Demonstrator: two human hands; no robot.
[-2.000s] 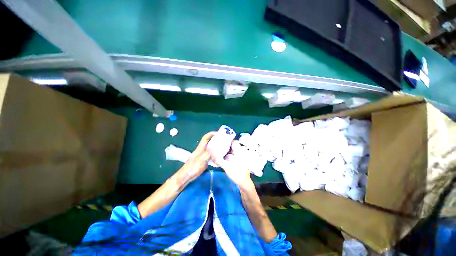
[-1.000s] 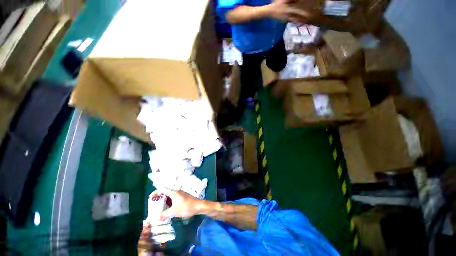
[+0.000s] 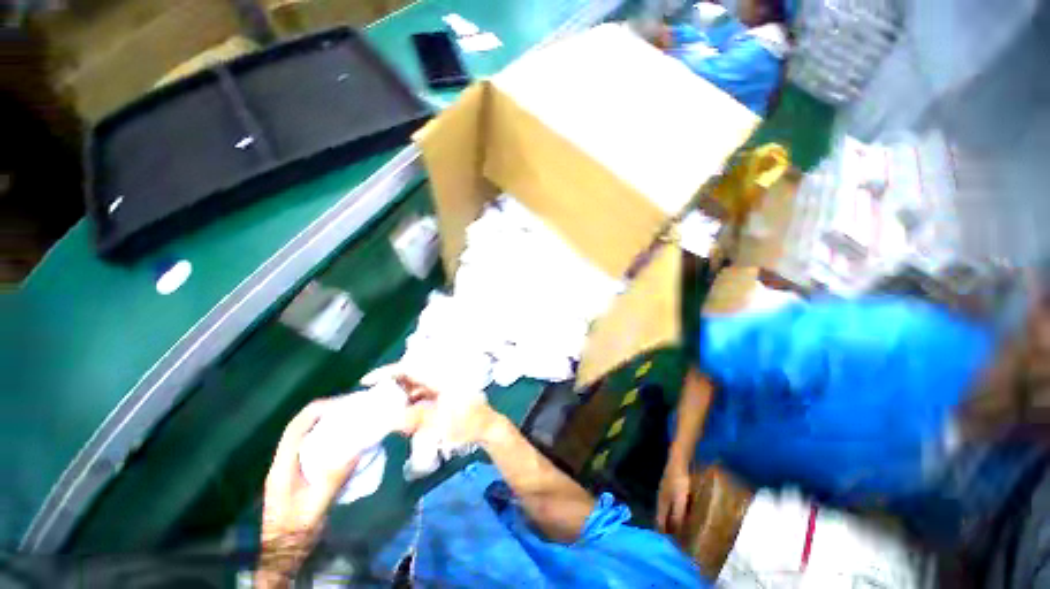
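Observation:
My left hand (image 3: 297, 466) is at the lower left of the view, closed around a white piece (image 3: 345, 428). My right hand (image 3: 451, 417) is beside it at the near edge of the heap, with its fingers at the white pieces; blur hides whether it grips one. The heap of small white pieces (image 3: 507, 305) spills from a large open cardboard carton (image 3: 576, 196) lying on its side on the green bench.
A black divided tray (image 3: 253, 138), a dark flat item (image 3: 440, 60) and a white disc (image 3: 174, 276) lie on the raised green surface. White boxes (image 3: 334, 321) stand below its metal edge. A person in blue (image 3: 829, 391) is close on the right, near wrapped bundles (image 3: 875, 207).
The view has swung left, back toward the bench. The person in blue now appears much nearer on the right. My hands are still together near the heap, with my left hand more fully in view.

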